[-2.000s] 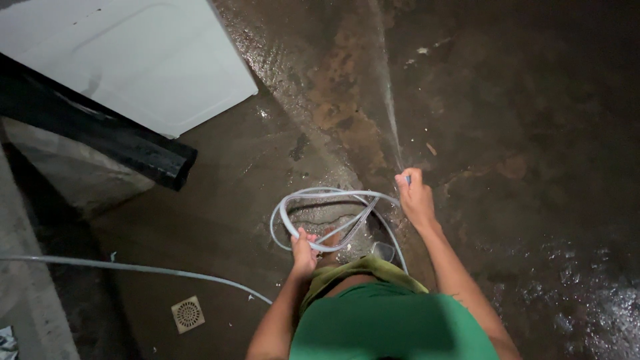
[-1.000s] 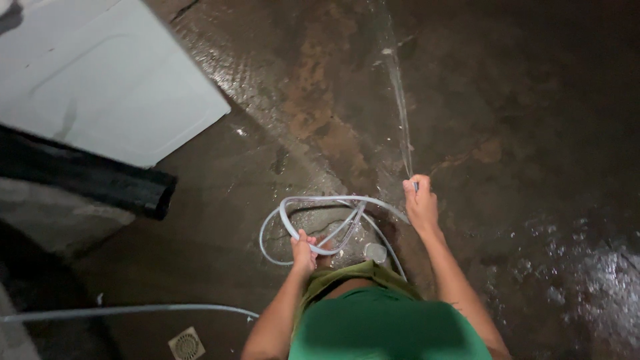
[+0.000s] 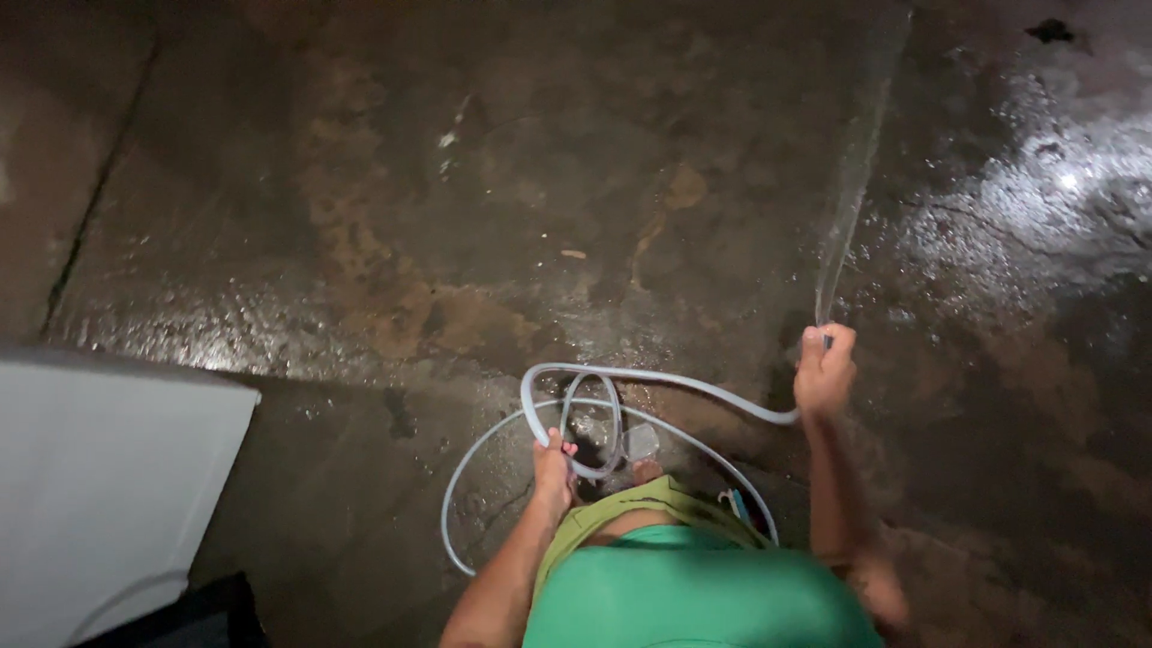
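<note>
A pale flexible hose (image 3: 684,379) lies in loose loops in front of my body. My left hand (image 3: 553,470) grips a looped part of it, low at the centre of the view. Further right and a little higher, my right hand (image 3: 825,369) is closed around the hose's outlet end, with thumb and finger at the tip. A stream of water (image 3: 850,202) shoots from there up and to the right over the floor. The hose sags between my two hands, and a thinner-looking loop hangs below, partly hidden by my left arm and clothes.
Wet, stained concrete floor (image 3: 576,198) spreads ahead, with glare at the right. A white panel-like object (image 3: 108,486) stands at the lower left, beside a black object (image 3: 193,621). A small clear item (image 3: 641,443) is near my foot (image 3: 646,470).
The view has swung right. My right hand has moved away from my left, out to the right, and the water stream now slants up to the right. My left hand still holds the hose.
</note>
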